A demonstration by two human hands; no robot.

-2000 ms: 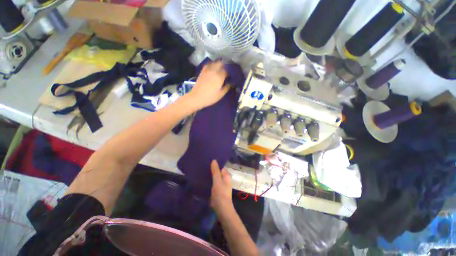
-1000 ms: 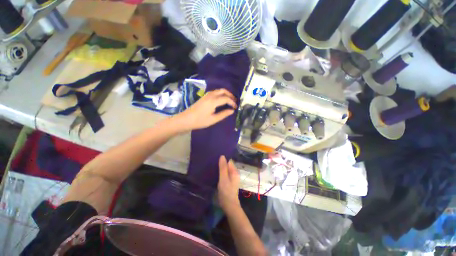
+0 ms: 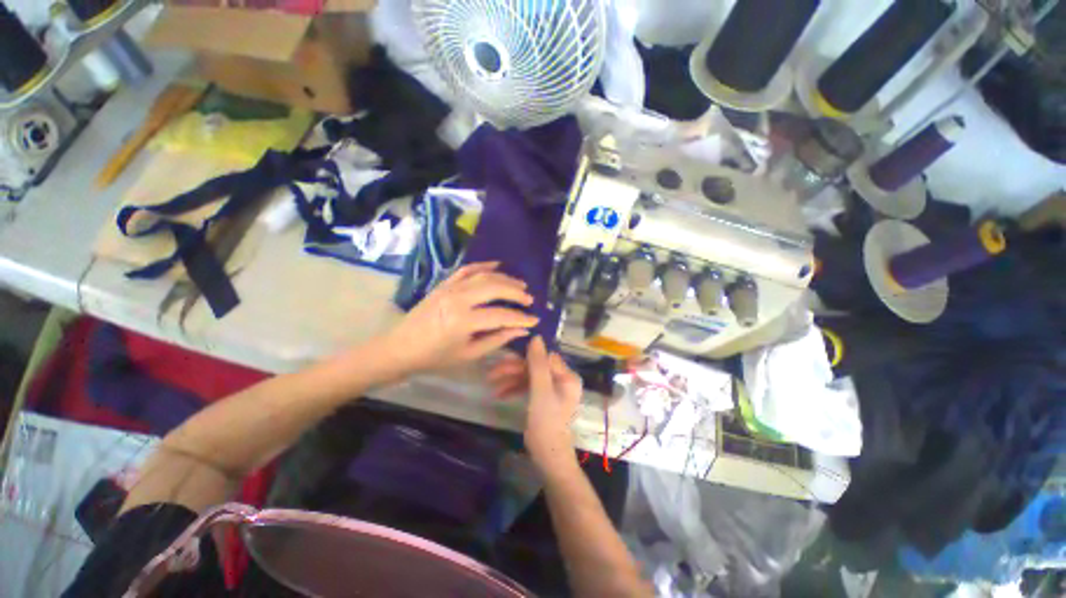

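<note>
A dark purple fabric panel (image 3: 514, 216) lies along the left side of the cream-white overlock machine (image 3: 690, 240), beside its dark needle area (image 3: 575, 278). Its far end is bunched near the fan. My left hand (image 3: 458, 318) is on the panel's near part, fingers bent over the cloth, palm down. My right hand (image 3: 549, 391) is close in front of it, thumb and fingers pinching the near end at the machine's front left corner. The hands are almost touching. The cloth under the fingers is hidden.
A white fan (image 3: 485, 58) stands behind the machine. Dark strips (image 3: 210, 275) and blue-striped scraps (image 3: 433, 251) lie left on the table. White scraps with red threads (image 3: 666, 397) lie at the machine's front. Thread cones (image 3: 935, 257) stand right. Glasses' pink rim shows below.
My left hand has come down along the panel towards me, close to my right hand. The panel's near end, earlier hanging over the table edge, is now up at my fingers.
</note>
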